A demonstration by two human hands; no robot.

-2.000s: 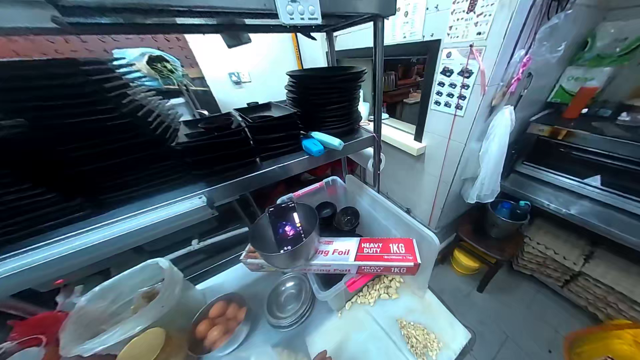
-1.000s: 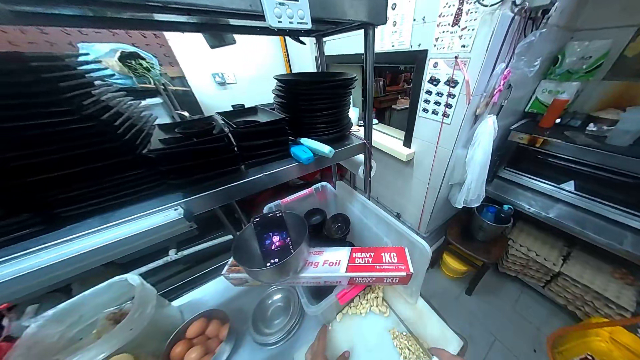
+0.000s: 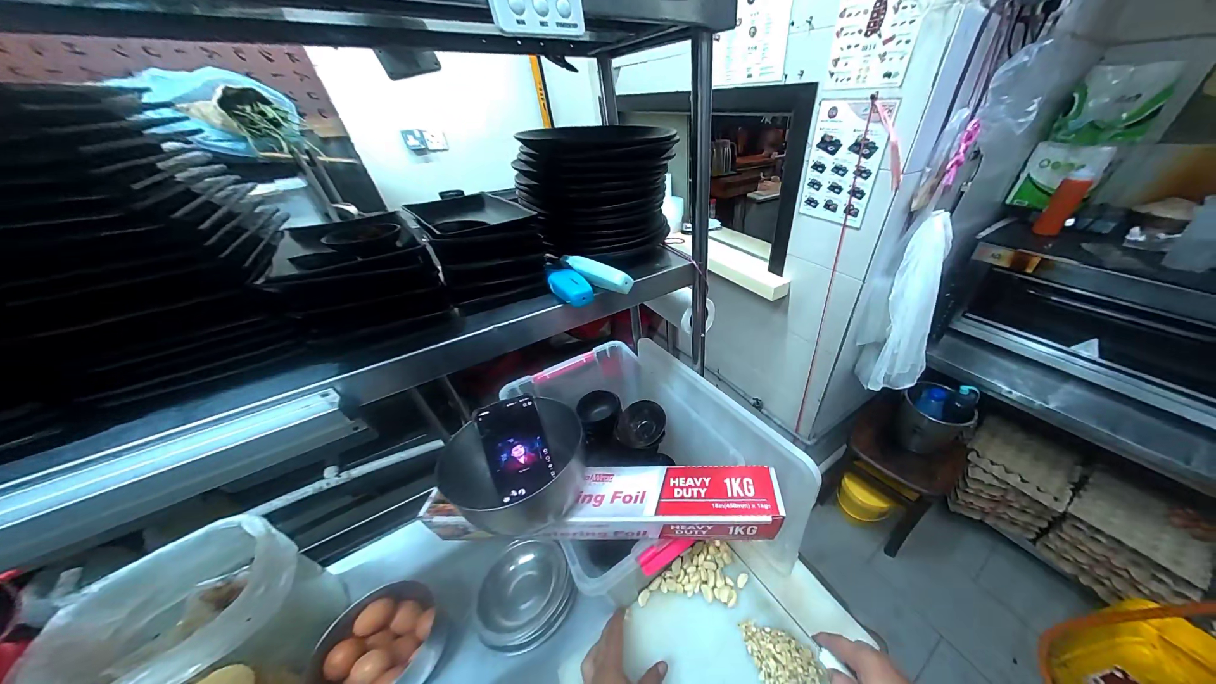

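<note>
My left hand [image 3: 616, 655] rests at the bottom edge of the view on a white cutting board [image 3: 679, 627], fingers apart, nothing seen in it. Lower right, my right hand [image 3: 860, 659] is curled around a small white thing, perhaps a knife handle, beside a heap of chopped garlic [image 3: 781, 654]. Whole peeled garlic cloves [image 3: 701, 575] lie at the board's far side, by a clear plastic bin [image 3: 793, 475]. A catering foil box [image 3: 684, 501] lies across the bin, and a steel bowl [image 3: 465, 484] holding a lit phone [image 3: 518, 446] stands on it.
Left of the board are stacked metal dishes [image 3: 522, 594], a bowl of eggs [image 3: 377, 638] and a plastic-lined tub [image 3: 199, 608]. A steel shelf [image 3: 475, 337] above bears stacked black plates [image 3: 597, 190] and two blue-handled tools [image 3: 584, 277]. Black cups [image 3: 642, 423] sit in the bin.
Both hands have come into view at the cutting board since the earliest frame, where at most fingertips showed at the bottom edge. The view has shifted somewhat.
</note>
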